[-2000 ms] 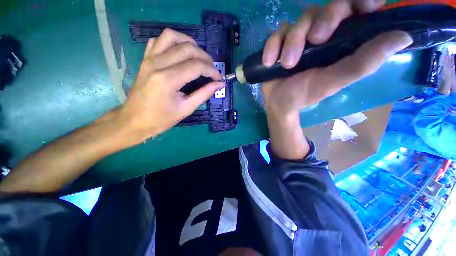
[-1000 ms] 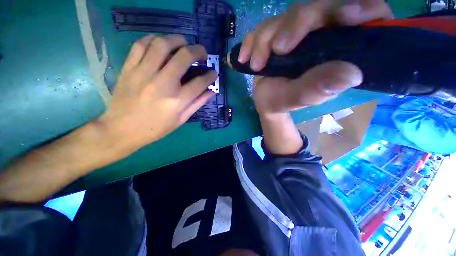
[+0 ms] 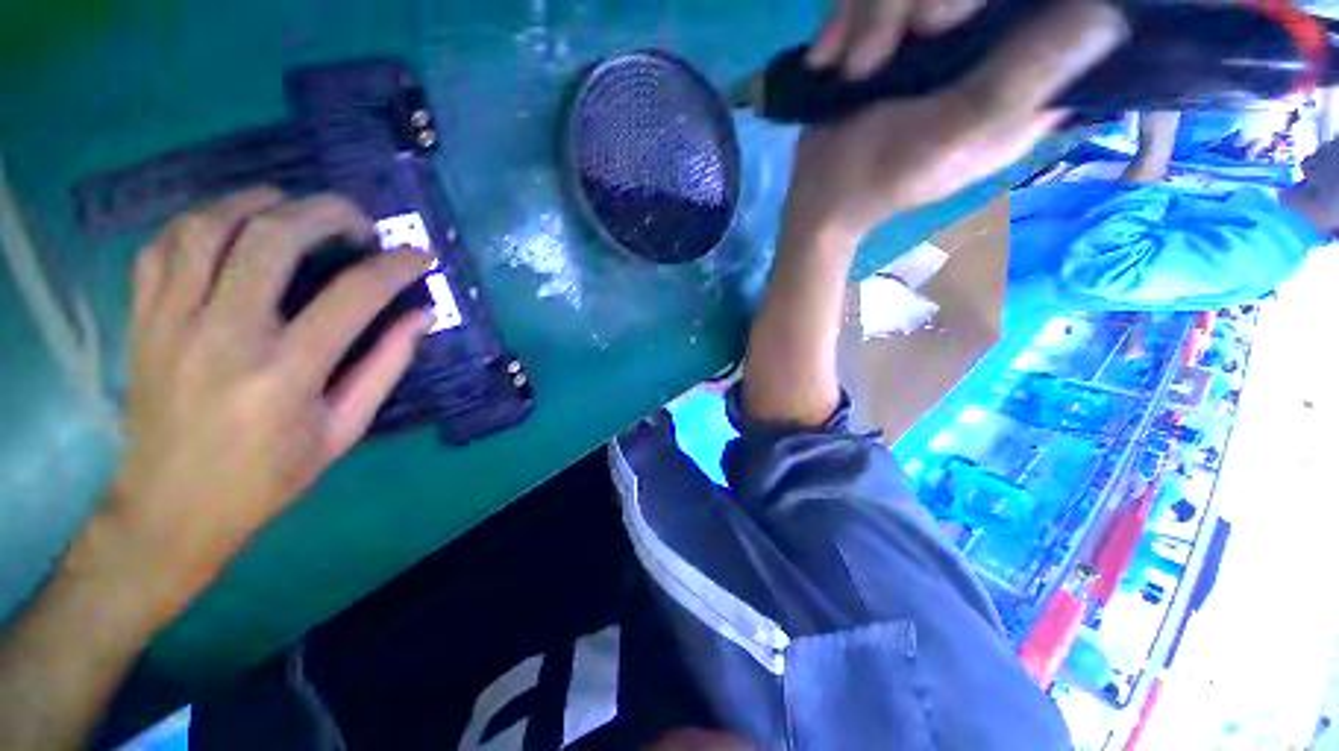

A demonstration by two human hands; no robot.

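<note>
The black plastic frame [image 3: 473,385] lies on the green bench at the left, its crossbar running down and its long arm pointing left. My left hand [image 3: 257,323] holds a black sub-part with a silver-white metal plate [image 3: 439,301] against the crossbar; its fingers hide most of the sub-part. My right hand [image 3: 940,140] grips the black electric screwdriver [image 3: 1160,62], its narrow end pointing left, away from the frame and above the right side of the screw dish. The round dish [image 3: 657,159] holds small dark grains. The right hand is slightly blurred.
A pale tape strip [image 3: 52,301] runs along the bench at the far left. A cardboard box [image 3: 955,330] with white pieces in it stands below the bench edge at the right. A person in blue [image 3: 1175,242] is beyond it at the upper right.
The screwdriver has moved off the metal plate, up and away from the frame. The view has swung right, so the frame and left hand appear further left and the screw dish is now visible.
</note>
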